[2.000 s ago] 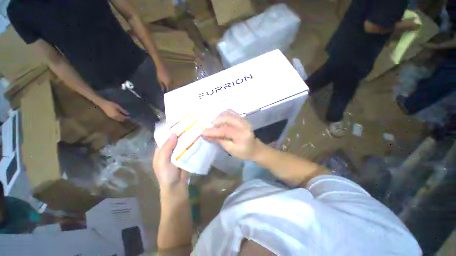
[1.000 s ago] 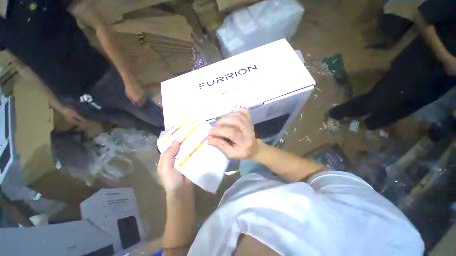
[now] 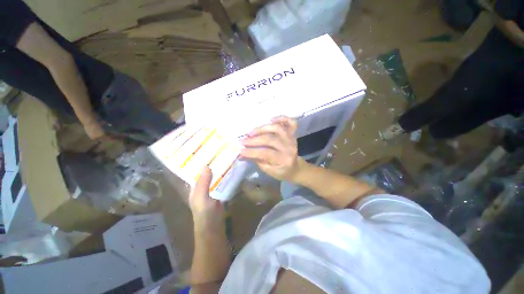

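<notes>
A white FURRION carton (image 3: 310, 69) is in front of me at the centre, its lettered face up and a black picture on its near side. My left hand (image 3: 205, 198) holds a white label sheet (image 3: 187, 150) with orange stripes at the carton's left near corner, thumb on top. My right hand (image 3: 273, 148) rests with its fingertips on the carton's near top edge, beside the sheet. Whether a small label is under those fingertips cannot be told. What supports the carton is hidden.
People in dark clothes stand at left (image 3: 63, 74) and right (image 3: 471, 92). A white wrapped bundle (image 3: 299, 23) lies behind the carton. Brown cardboard (image 3: 178, 54), clear film (image 3: 129, 184) and green scraps (image 3: 395, 72) lie on the floor. Printed white cartons (image 3: 138, 247) lie at lower left.
The label sheet has shifted left and lies flatter against the carton. My right fingertips still touch the near edge. The person at left has shifted toward the left in view.
</notes>
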